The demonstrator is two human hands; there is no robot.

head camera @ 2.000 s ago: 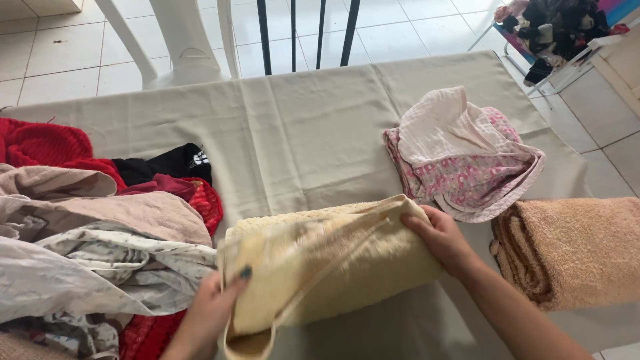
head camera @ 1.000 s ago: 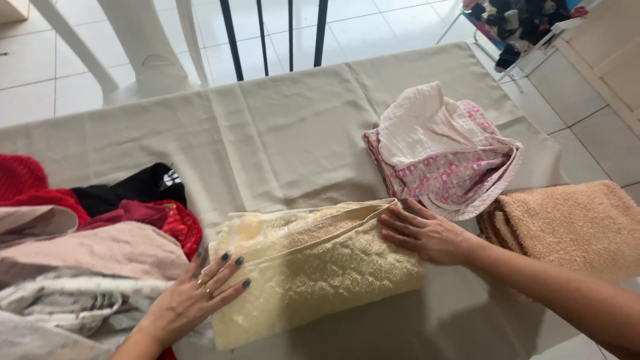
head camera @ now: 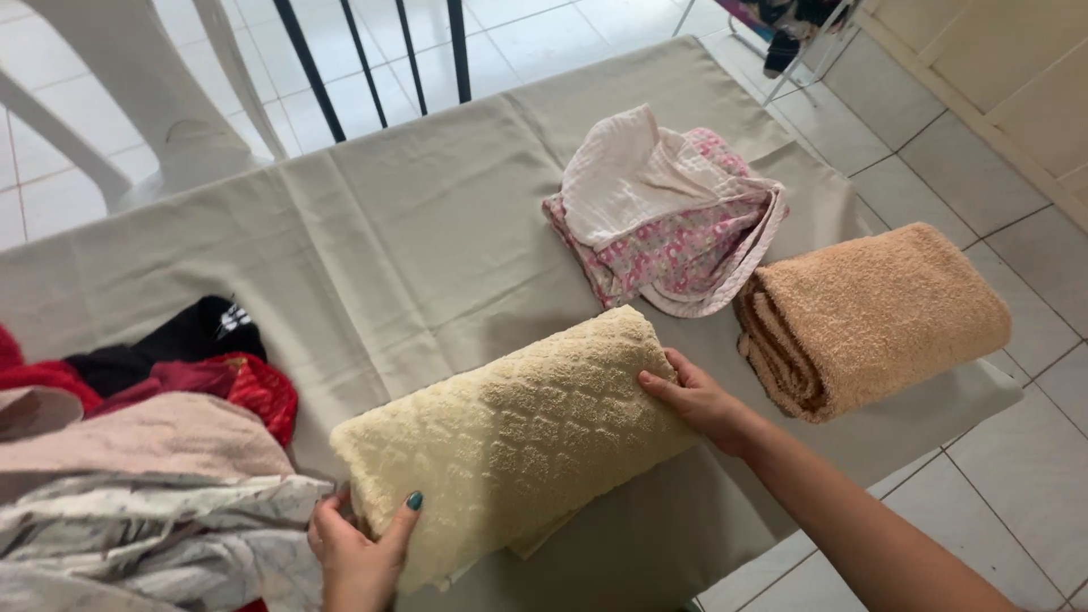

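A pale yellow textured towel (head camera: 527,433), folded into a thick bundle, lies between my hands at the near edge of the table. My left hand (head camera: 361,544) grips its left end, with the thumb, its nail painted green, on top and the fingers partly hidden behind. At the right end my right hand (head camera: 701,395) holds the towel with thumb and fingers. A folded peach towel (head camera: 884,314) lies to the right of that hand. Behind it to the left sits a folded pink patterned cloth with a white lining (head camera: 671,212).
On the left lies a loose heap of clothes, among them a beige cloth (head camera: 161,433), a black garment (head camera: 170,344) and red pieces (head camera: 268,395). A grey-beige tablecloth (head camera: 408,229) covers the table. A white plastic chair (head camera: 178,110) and dark metal bars (head camera: 408,59) stand beyond the far edge.
The yellow towel showed an open fold along its top; now a smooth textured face is up. My hands have gone from lying flat on it to gripping its two ends.
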